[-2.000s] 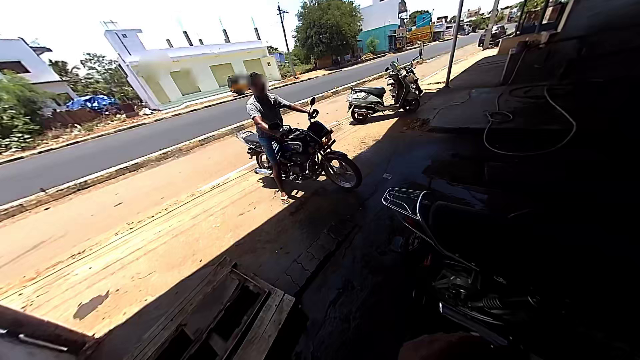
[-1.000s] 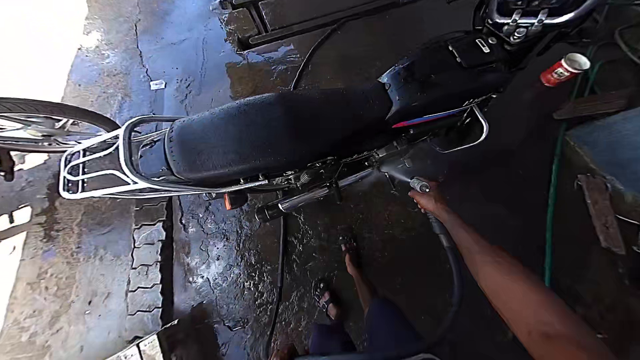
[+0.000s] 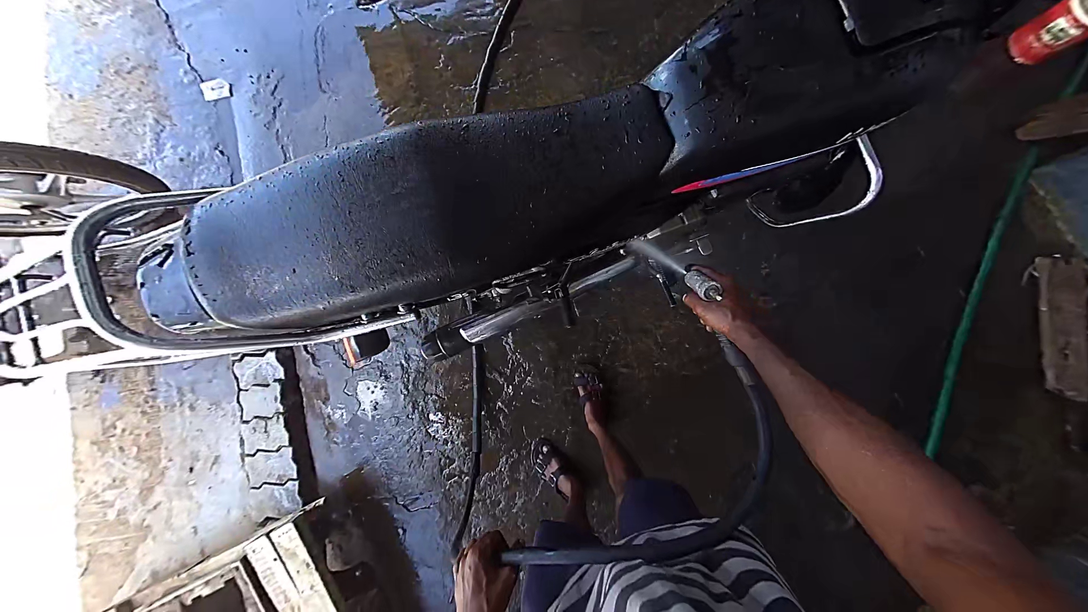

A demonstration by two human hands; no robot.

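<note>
In the head view a wet black motorcycle seat (image 3: 425, 212) runs across the upper middle, joined to a dark fuel tank (image 3: 765, 76). My right hand (image 3: 722, 310) grips a metal spray nozzle (image 3: 704, 286) just below the motorcycle's side. A jet of water leaves it toward the engine area. My left hand (image 3: 486, 571) is closed around the black hose (image 3: 629, 554) at the bottom, left of my striped clothing. The hose loops up on the right to the nozzle. Below the seat lies the chrome exhaust pipe (image 3: 544, 297). My palms are hidden.
A silver rear rack (image 3: 76, 280) and another vehicle's wheel (image 3: 76, 166) are at left. A green hose (image 3: 977, 297) runs down the right side, near a red can (image 3: 1050, 32). A wooden frame (image 3: 289, 565) lies lower left. Another black hose (image 3: 474, 425) crosses the wet floor (image 3: 408, 442).
The view has swung down from the roadside, where a person sat on a motorcycle, to the motorcycle before me. My left hand on the hose now shows clearly. Water still sprays from the nozzle.
</note>
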